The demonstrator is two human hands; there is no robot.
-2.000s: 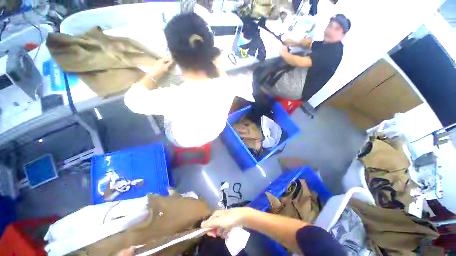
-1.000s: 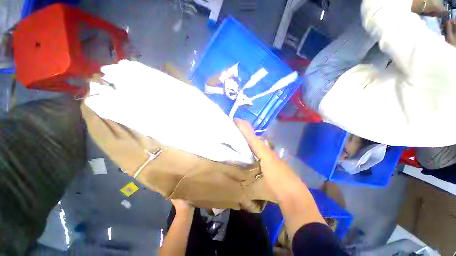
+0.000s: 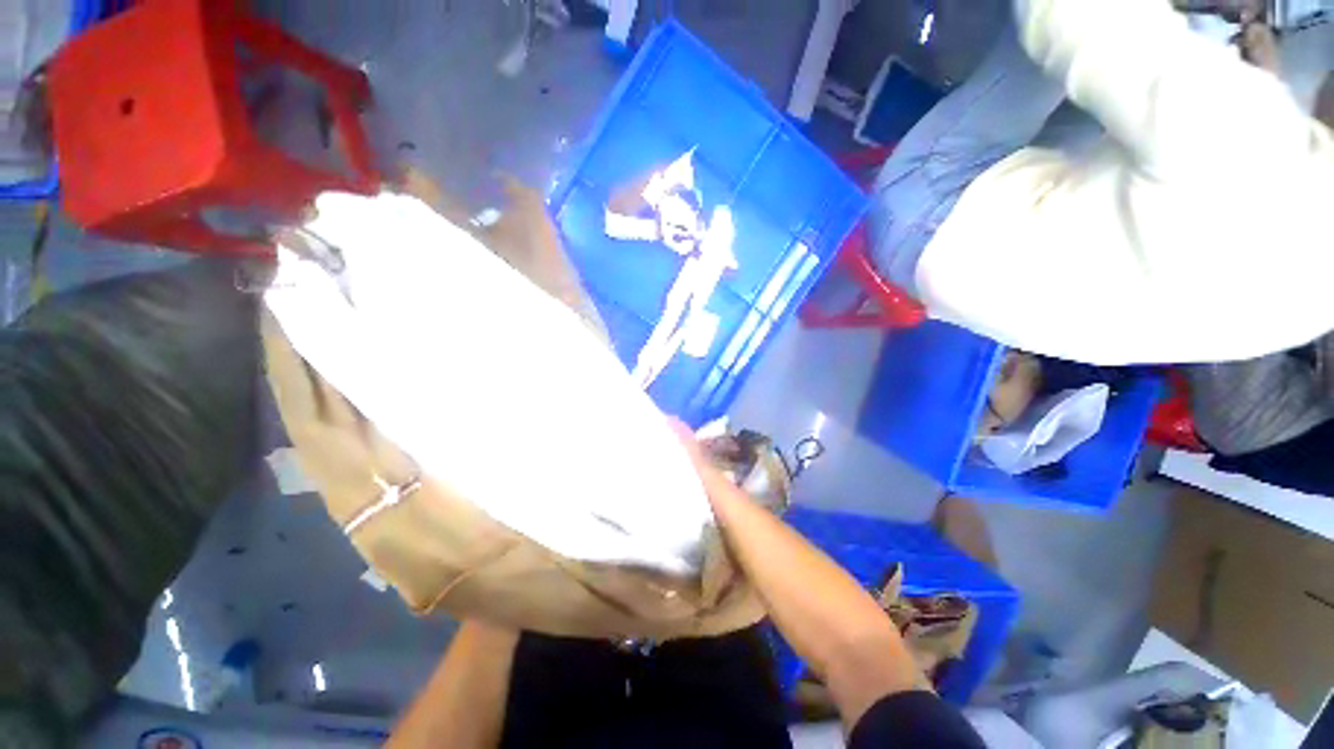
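A bundle of tan garment pieces (image 3: 483,574) with white pieces (image 3: 483,381) on its upper side is held against my body. A thin tie strip (image 3: 383,501) shows knotted on the tan side. My right hand (image 3: 699,465) is on the bundle's right end, its fingers partly hidden by cloth. My left forearm comes up from below, and the left hand is hidden under the bundle. White strips and scraps (image 3: 680,249) lie on an upside-down blue tote (image 3: 805,168) just beyond the bundle.
A red stool (image 3: 139,125) stands at the upper left, above a large dark bulging mass (image 3: 117,468). A person in white (image 3: 1127,234) sits at the upper right. Blue totes with tan pieces (image 3: 892,424) (image 3: 988,659) stand at the right. Small dark loops (image 3: 805,454) show beside the bundle.
The view has turned from the sewing tables down to the floor. The bundle, earlier with a strip stretched across it, now shows a knotted strip and has tilted slightly in the last second.
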